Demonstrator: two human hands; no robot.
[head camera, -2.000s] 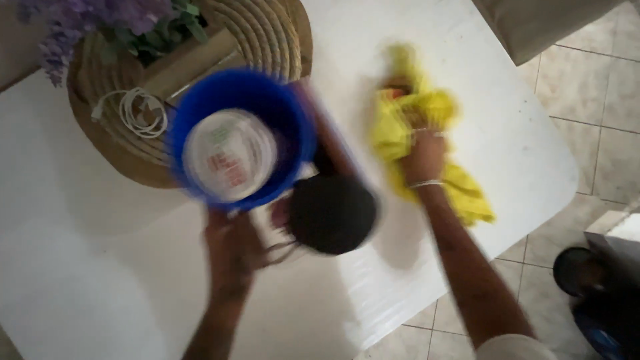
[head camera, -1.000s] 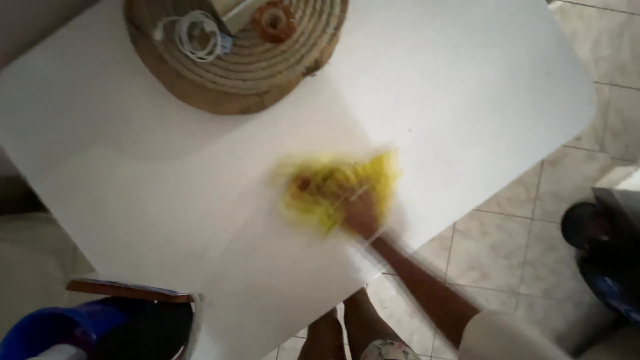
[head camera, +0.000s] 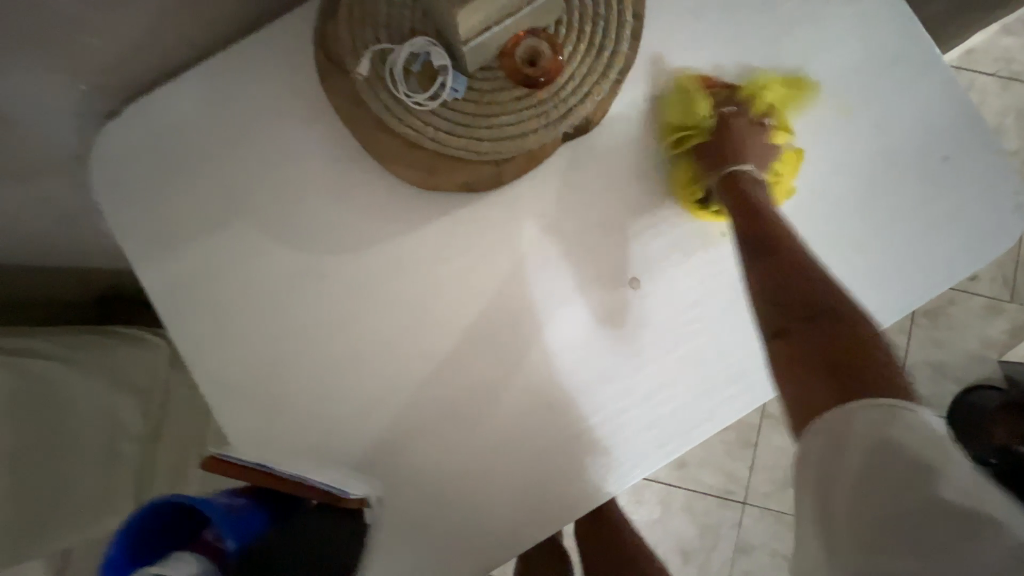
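Note:
My right hand (head camera: 738, 146) presses a crumpled yellow cloth (head camera: 692, 180) with some orange on it against the white table (head camera: 448, 320), right of a round wooden slab. The cloth is blurred at its edges. At the bottom left, a blue bucket (head camera: 164, 528) with something pale inside is beside a dark object (head camera: 308, 540) and a reddish-brown flat item (head camera: 280, 480). My left hand is out of view, so what it holds cannot be told.
On the wooden slab (head camera: 448, 174) with its coiled rope mat sit a coiled white cable (head camera: 420, 74), an orange glass holder (head camera: 532, 58) and a box-like block (head camera: 488, 28). A pale cushioned seat (head camera: 80, 432) is at the left; dark items (head camera: 988, 432) lie on the tiled floor.
The blue bucket and dark object, by my left hand over the table two seconds ago, are now at the bottom left. Since one second ago, my right hand has moved the cloth toward the table's far right.

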